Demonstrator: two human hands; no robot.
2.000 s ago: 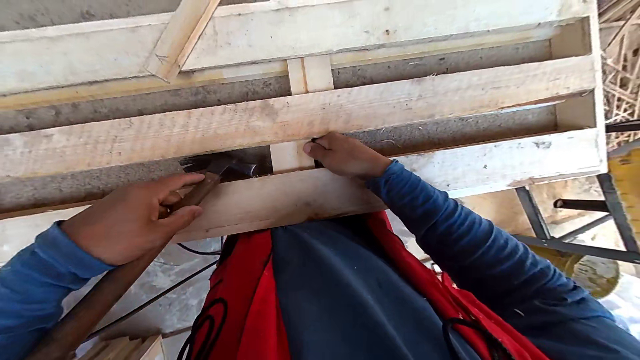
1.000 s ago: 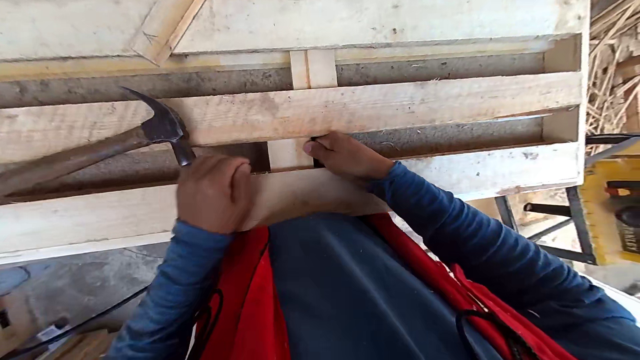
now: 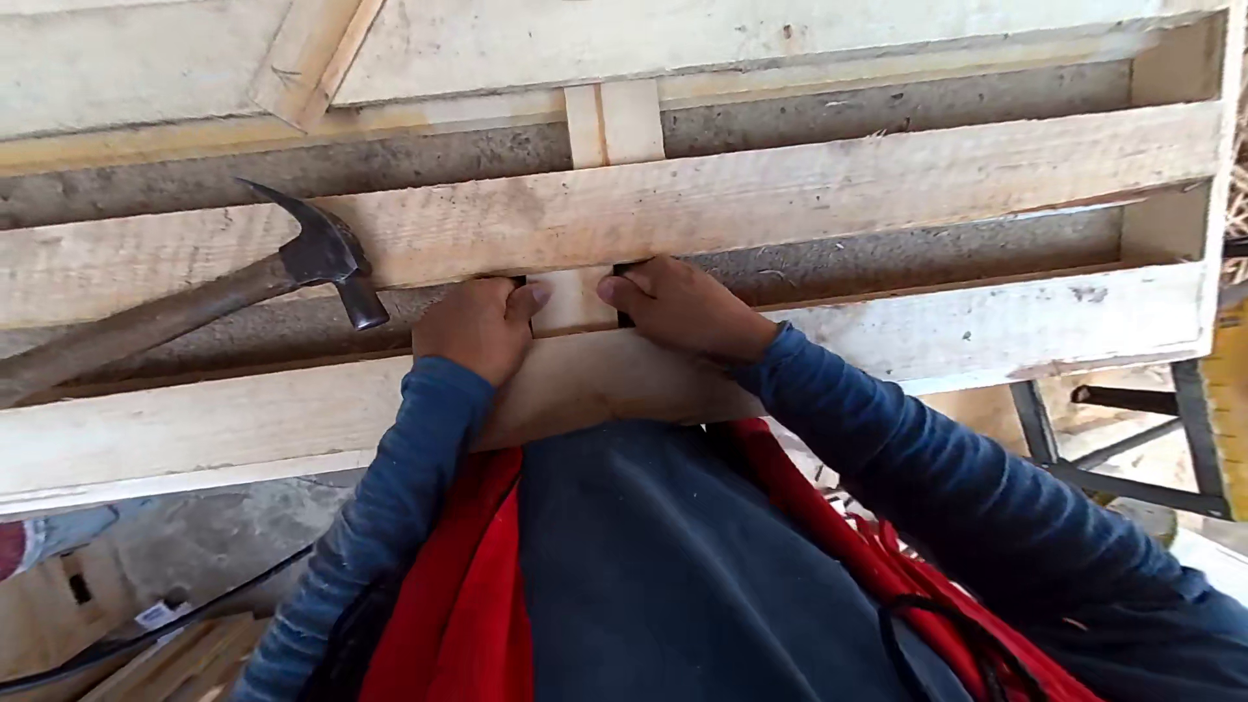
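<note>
My left hand (image 3: 476, 327) and my right hand (image 3: 682, 307) grip opposite sides of a short wooden crosspiece (image 3: 573, 302) in the gap between two long boards. Both thumbs press at its edges; the other fingers are mostly hidden below. Dark strips show beside each thumb. The near board (image 3: 624, 385) lies under my wrists, and the middle board (image 3: 780, 205) runs just beyond my fingertips. Left of my left hand, a claw hammer (image 3: 322, 255) with a wooden handle rests across the boards, held by neither hand.
A loose wood piece (image 3: 317, 58) lies slanted on the wide far board (image 3: 585, 44). Metal legs (image 3: 1194, 429) and a yellow object (image 3: 1227, 400) stand at the right below the frame. Wood pieces (image 3: 175, 658) and a dark cable (image 3: 195, 616) lie on the floor at the lower left.
My left hand has let go of the hammer, which now lies on the boards, and has moved right to the crosspiece. My right hand has stayed at the crosspiece.
</note>
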